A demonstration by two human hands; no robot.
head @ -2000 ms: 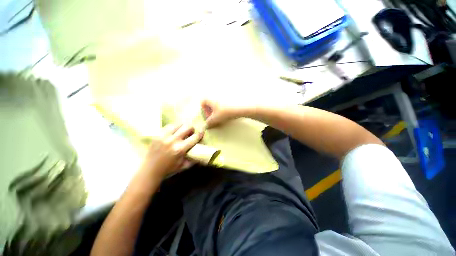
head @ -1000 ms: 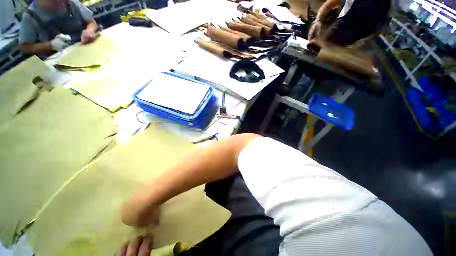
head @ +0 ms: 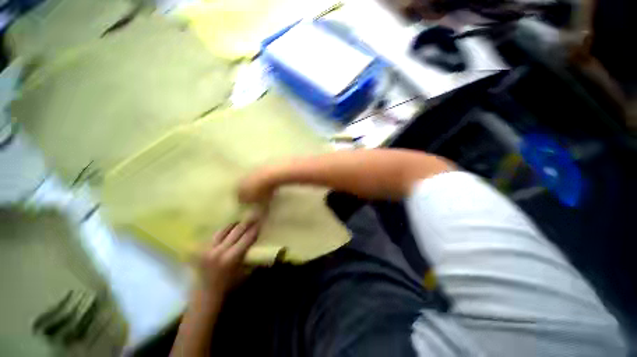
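An olive-khaki leather panel lies over the table's front edge and partly over my lap, with its near edge rolled up beside my left hand. My left hand rests on the panel at the roll, fingers bent over it. My right hand is on the panel just above the left one, its fingers bent and close to the left fingertips. The frame is blurred, and I cannot tell whether the right fingers hold anything.
A blue tray with a white card is beyond the panel. A black loop lies to its right. Stacked olive panels are at the left. More panels cover the far left. A blurred arm shows at the far right.
The view has swung down and left, so my left hand and forearm show more fully. My right hand is still at the panel, close to the left one.
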